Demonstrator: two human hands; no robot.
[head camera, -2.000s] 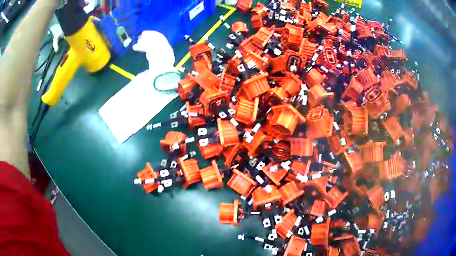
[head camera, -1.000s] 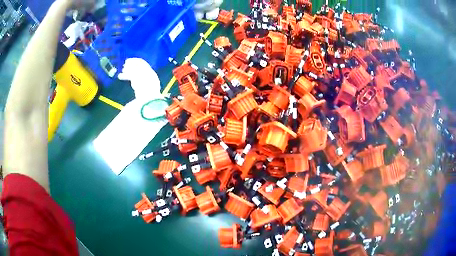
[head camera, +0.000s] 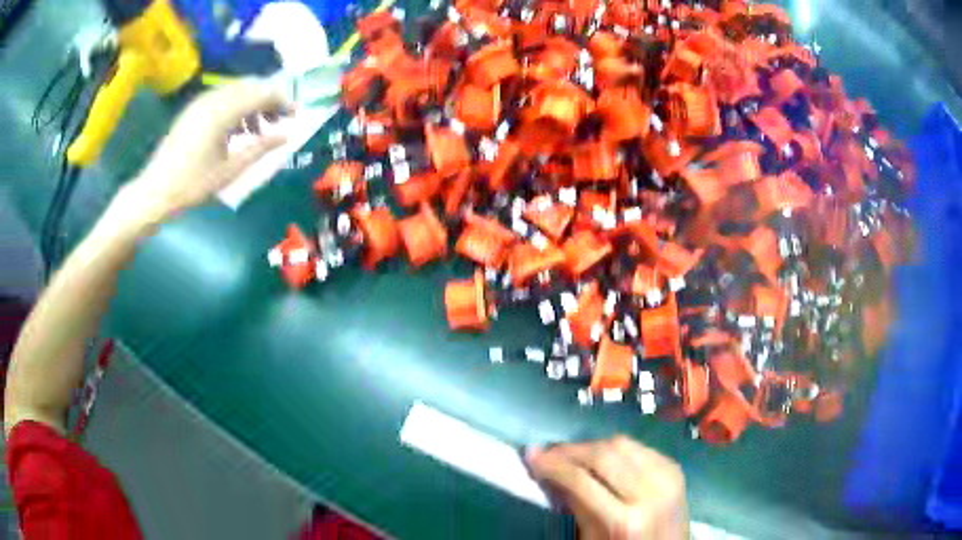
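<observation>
My left hand (head camera: 248, 132) is blurred, its curved fingers over the white paper (head camera: 248, 181) and beside the pale green round lid (head camera: 316, 82); whether it grips anything cannot be told. My right hand (head camera: 622, 485) is low at the near bench edge, its fingers over a long whitish strip (head camera: 464, 448). Something small and dark shows at its fingertips; its grip is unclear. A large pile of orange connectors (head camera: 422, 234) with short black leads and white-marked ends lies beyond the hands.
A yellow heat gun (head camera: 158, 47) with dark cables is at the upper left. Part of a blue bin (head camera: 227, 26) shows behind it. A blue surface (head camera: 907, 348) rises at the right. The green bench (head camera: 264, 348) has a curved-looking near edge.
My left hand has come down from the upper left into view, over the paper. My right hand has entered at the bottom. The view has tilted down, so the pile sits higher.
</observation>
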